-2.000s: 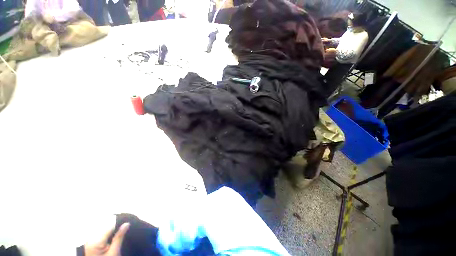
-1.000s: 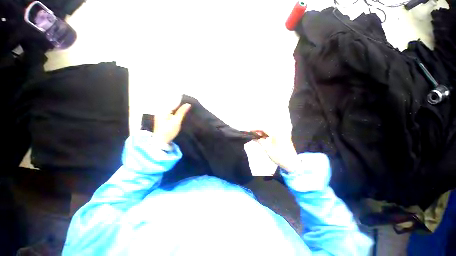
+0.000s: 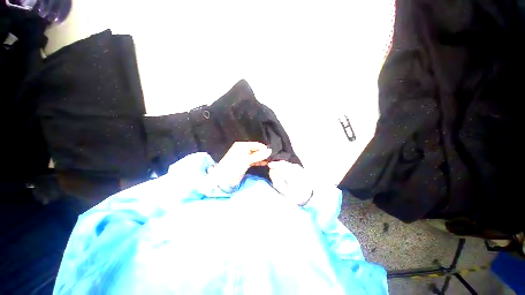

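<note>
Black trousers lie bunched on the white table in front of me, with a small round button or eyelet near the waistband edge. My left hand and my right hand are close together at the right part of the trousers. Both pinch the dark fabric between thumb and fingers. A small reddish spot shows between the fingertips; I cannot tell what it is. Thread snips lie on the table to the right of my hands.
Folded black trousers lie at the left. A large rumpled black garment pile hangs over the table edge at the right. A purple bottle is cut off at the upper left. Stand legs and a blue bin are at the lower right.
My hands were apart, holding the fabric stretched; now they are together at one spot. The waistband with its round spot now lies spread at the left. The view has shifted, showing the snips.
</note>
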